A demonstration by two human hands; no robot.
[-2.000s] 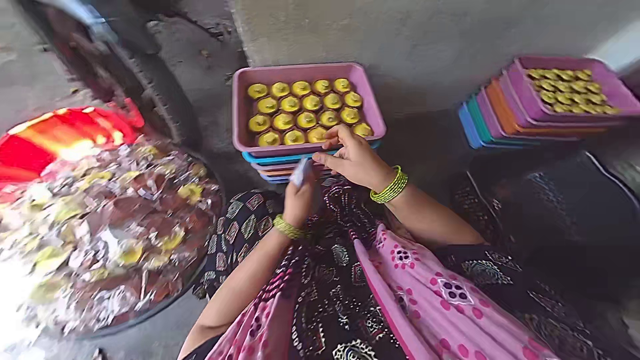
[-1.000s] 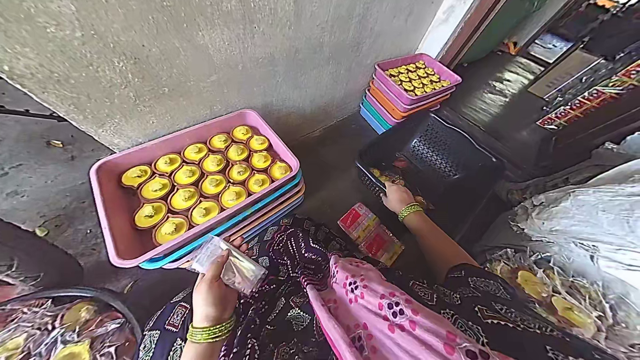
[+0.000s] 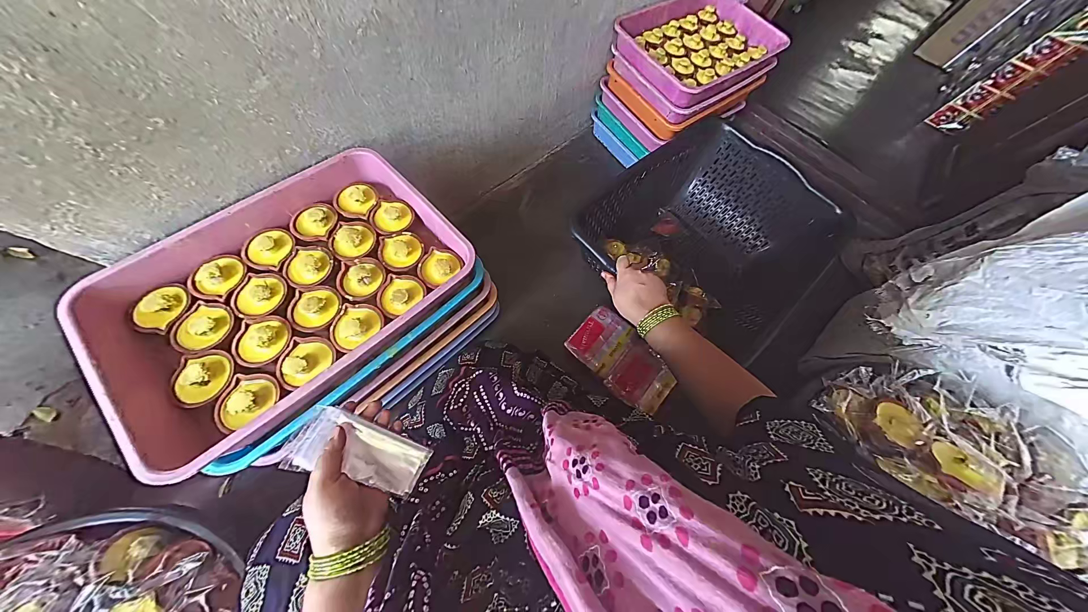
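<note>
My left hand (image 3: 344, 493) holds several small clear plastic packets (image 3: 374, 449), thumb on top, beside the near edge of a pink plastic tray (image 3: 102, 365). In that tray stand rows of small clay lamps (image 3: 262, 340) filled with yellow wax. My right hand (image 3: 637, 293) reaches over the near rim of a black plastic basket (image 3: 731, 195); its fingertips are at wrapped yellow lamps (image 3: 654, 262) lying inside. Whether the fingers grip one cannot be told. Red-and-clear printed packets (image 3: 620, 359) lie just below that hand.
A second stack of coloured trays (image 3: 697, 102) with yellow pieces stands behind the basket, by the wall (image 3: 297, 85). Plastic-wrapped lamps (image 3: 943, 450) lie at the right. A round tub (image 3: 170, 516) of wrapped pieces is at the lower left. Blue and orange trays sit under the near pink one.
Two seconds ago both hands were together at the near tray; my right hand has since gone to the black basket, while my left keeps the clear packets. The view has turned right.
</note>
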